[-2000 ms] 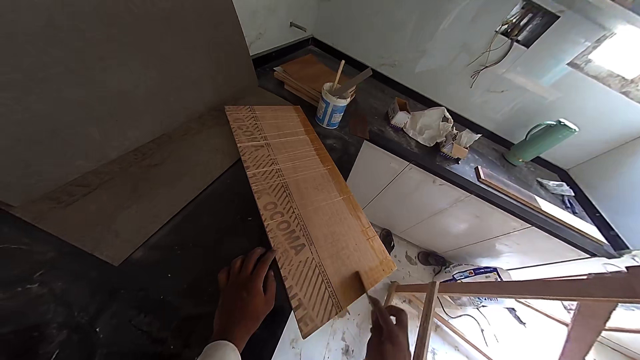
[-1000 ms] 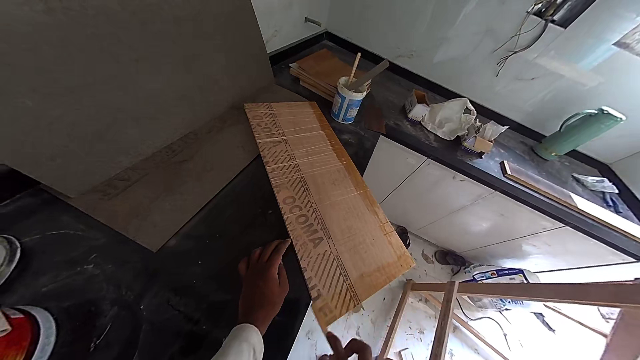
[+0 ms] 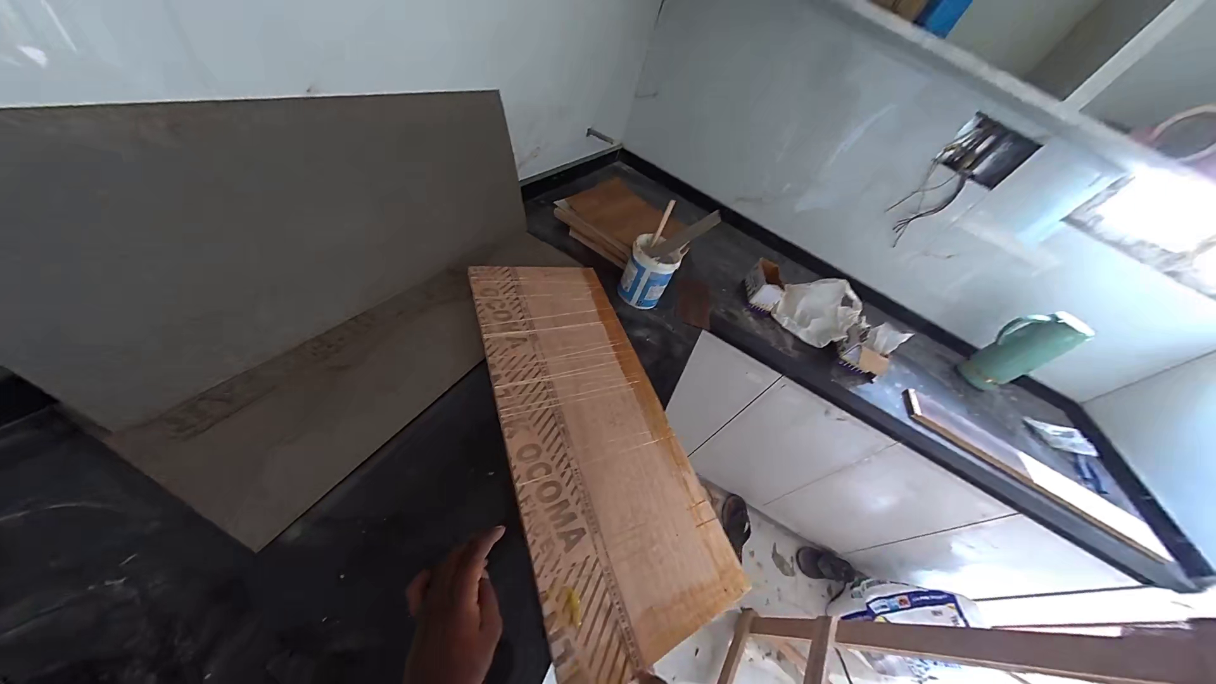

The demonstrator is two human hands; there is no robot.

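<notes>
A printed wooden board [image 3: 608,456] lies slantwise on the black countertop [image 3: 380,532], its near end reaching past the counter's edge. A small yellow spot [image 3: 573,606] shows on its printed strip. My left hand [image 3: 461,608] is just left of the board, over the counter, forefinger extended and nothing held. Only a small part of my right hand [image 3: 650,677] shows at the bottom edge of the view, by the board's near end; whether it holds anything is hidden. Beyond the board's far end stands a white and blue tub [image 3: 649,275] with a stick and a flat blade in it.
Large grey-brown sheets [image 3: 275,218] stand and lie at left. Stacked boards [image 3: 608,214] are in the corner. Along the right counter are small boxes, a crumpled white bag [image 3: 819,312], a green jug [image 3: 1026,350] and a long panel [image 3: 1026,461]. A wooden frame [image 3: 912,636] stands lower right.
My right hand, seen with a tool two seconds ago, has moved down almost out of view. The view has shifted, showing more wall. The yellow spot on the board now shows.
</notes>
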